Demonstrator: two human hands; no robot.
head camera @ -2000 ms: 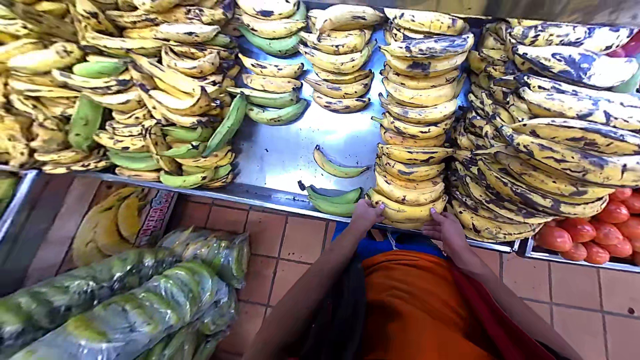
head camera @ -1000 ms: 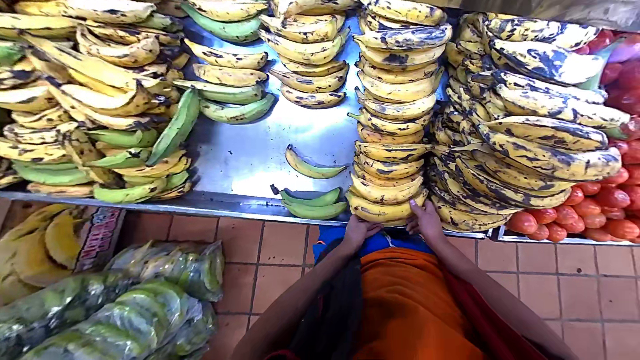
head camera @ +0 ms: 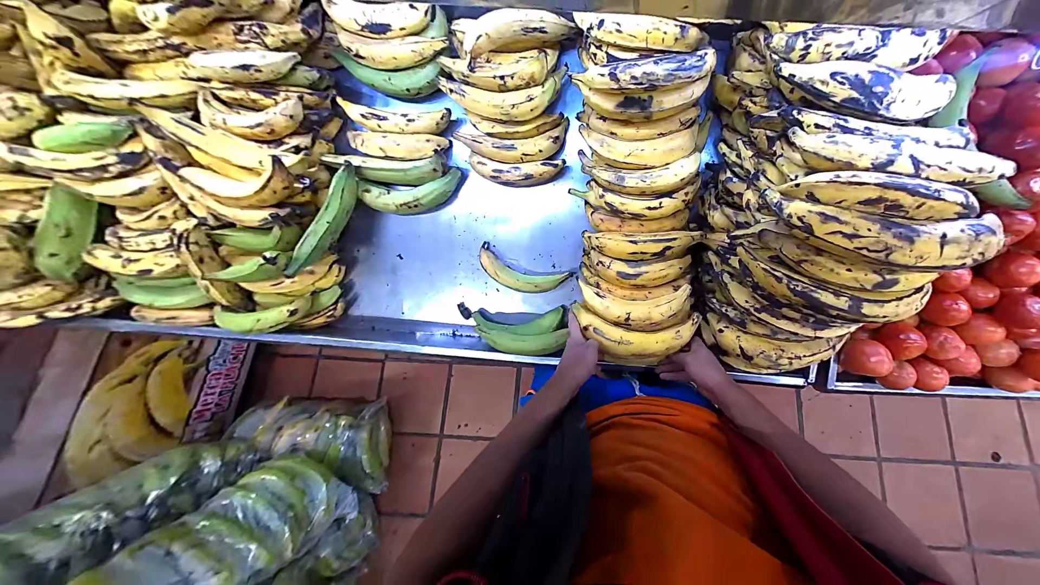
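Note:
A column of yellow, dark-spotted plantains (head camera: 638, 268) runs down the metal display tray (head camera: 406, 268). At its near end, my left hand (head camera: 578, 355) touches the left tip of the lowest plantain (head camera: 635, 335). My right hand (head camera: 689, 363) is at that plantain's right end, with its fingertips partly hidden under the fruit; whether they grip cannot be told. Just left of my left hand lie green plantains (head camera: 524, 331), and a yellow-green one (head camera: 524, 275) rests alone above them.
Heaped plantains (head camera: 203, 187) fill the tray's left side, and darker spotted ones (head camera: 845, 244) its right. Red tomatoes (head camera: 946, 337) sit in the neighbouring tray. Plastic-wrapped green plantains (head camera: 236, 512) and a printed box (head camera: 219, 390) are at the lower left, over the tiled floor (head camera: 910, 431).
My right hand has moved from on the lowest plantain's right end to lower, by the tray's front edge. My left hand stays at the left end. The plantains look unmoved.

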